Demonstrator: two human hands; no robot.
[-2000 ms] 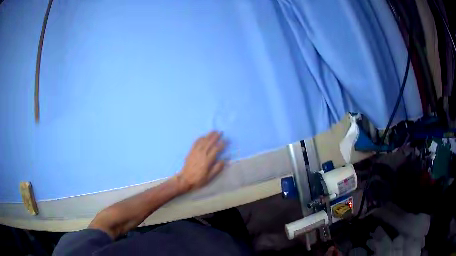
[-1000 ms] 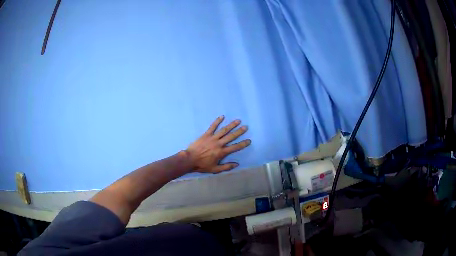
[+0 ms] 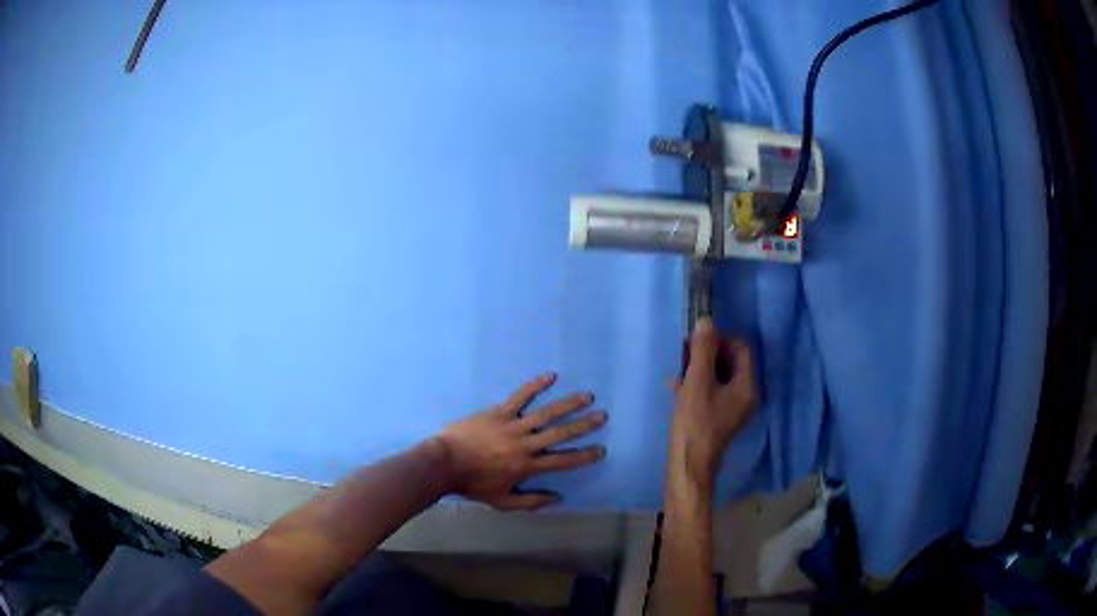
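Light blue fabric (image 3: 301,241) lies flat on the table and is gathered in folds at the right. My left hand (image 3: 523,445) is pressed flat on the fabric near its front edge, fingers spread, holding nothing. The end cutter (image 3: 764,175), white-grey with a lit red display, sits over the fabric at centre right. My right hand (image 3: 712,397) is closed on the thin handle bar at the cutter's near end. The rail is mostly hidden by the fabric, cutter and hand.
A tan block (image 3: 25,385) stands at the fabric's front left edge. A thin brown strip (image 3: 147,34) lies at the upper left. A black cord (image 3: 813,90) runs from the cutter to the upper right. The pale table edge (image 3: 144,487) curves along the front.
The end cutter has moved from the table's front edge forward over the fabric. My right hand has come into clear view, gripping its handle. My left hand stays spread on the fabric.
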